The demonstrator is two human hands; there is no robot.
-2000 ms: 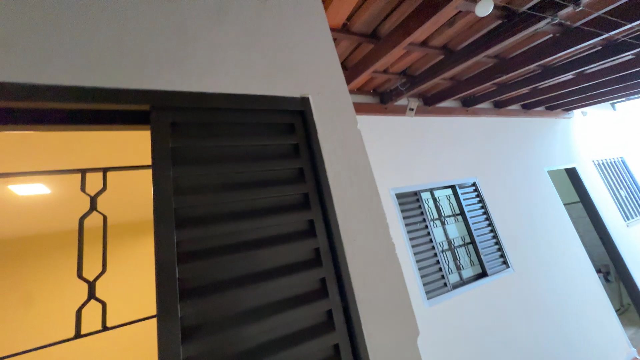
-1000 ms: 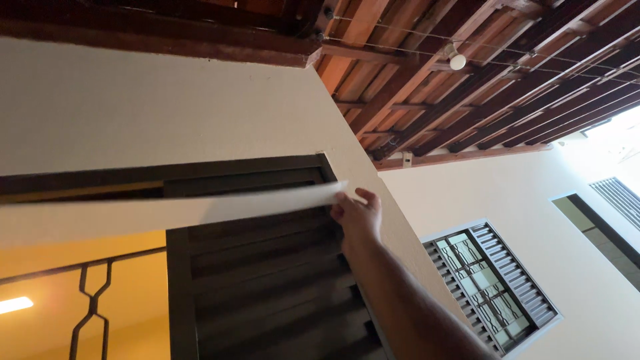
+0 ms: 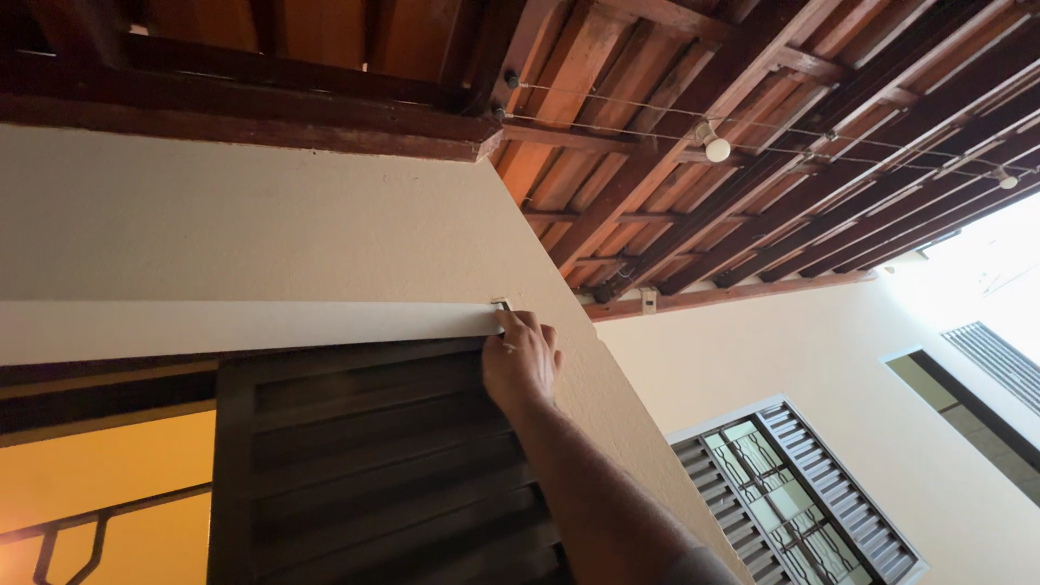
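Observation:
A long, wide white strip (image 3: 268,327) runs along the top edge of the dark louvered metal window frame (image 3: 366,455), reaching the left edge of the view. My right hand (image 3: 524,357) has its fingers curled on the strip's right end, at the frame's upper right corner. A small chipped spot in the beige wall (image 3: 284,227) shows just above the fingertips. Whether the strip lies flat on the frame all along cannot be told. My left hand is out of view.
Dark wooden beams (image 3: 244,122) and roof tiles hang overhead, with a wired light bulb (image 3: 717,149) below them. A second louvered window (image 3: 804,504) and a doorway (image 3: 967,414) are in the far wall at right. Metal grille bars (image 3: 101,520) cross the lit opening at lower left.
My right hand has carried the strip's end up to the frame's top corner; one second ago the strip crossed in front of the shutter. Two seconds ago neither showed. The view has tilted upward.

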